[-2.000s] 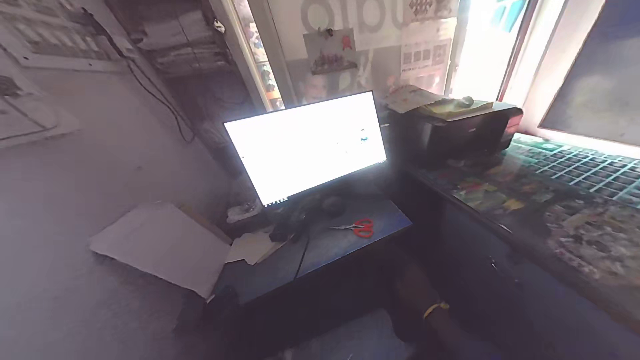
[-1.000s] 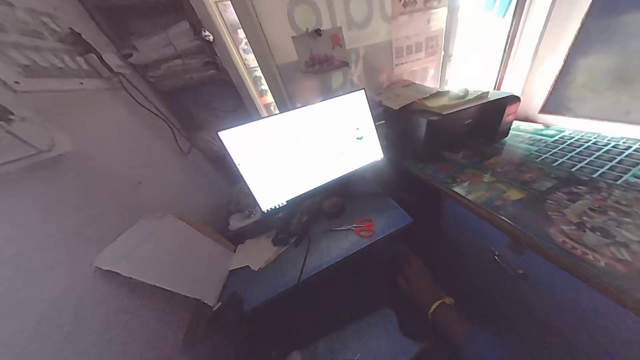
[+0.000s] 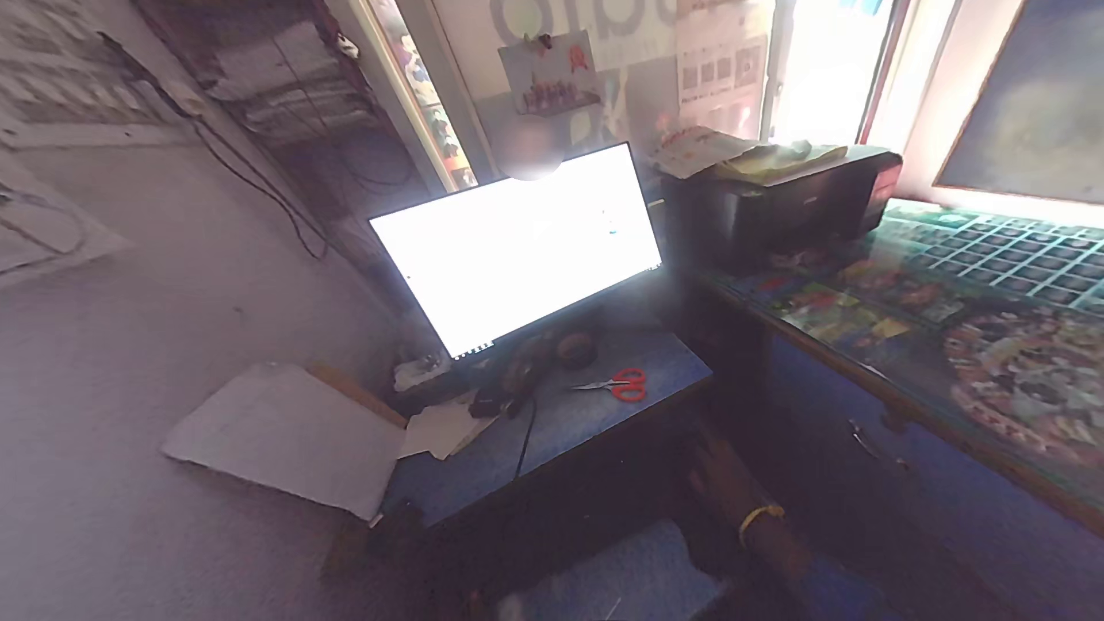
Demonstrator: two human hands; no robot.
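Note:
My right hand point(image 3: 718, 466) is low in the shadow, just beyond the front edge of the small desk, with a yellow band at its wrist. Its fingers are dim, and whether it holds something cannot be made out. Scissors with red handles point(image 3: 630, 385) lie on the blue desk top point(image 3: 569, 431), up and to the left of that hand. Behind them stands a lit computer monitor point(image 3: 526, 250), with dark objects and a cable below it. My left hand is not plainly seen.
A white board or stack of paper point(image 3: 285, 435) leans at the left, beside loose papers point(image 3: 442, 429). A black printer point(image 3: 793, 203) with papers on top stands on the glass-topped counter point(image 3: 871, 319). Below the counter is a blue front with a metal handle point(image 3: 861, 438). Cables hang on the left wall.
My right hand shows more plainly beside the desk than two seconds ago, when mostly the wrist and its yellow band were visible. The scissors and monitor have stayed in place.

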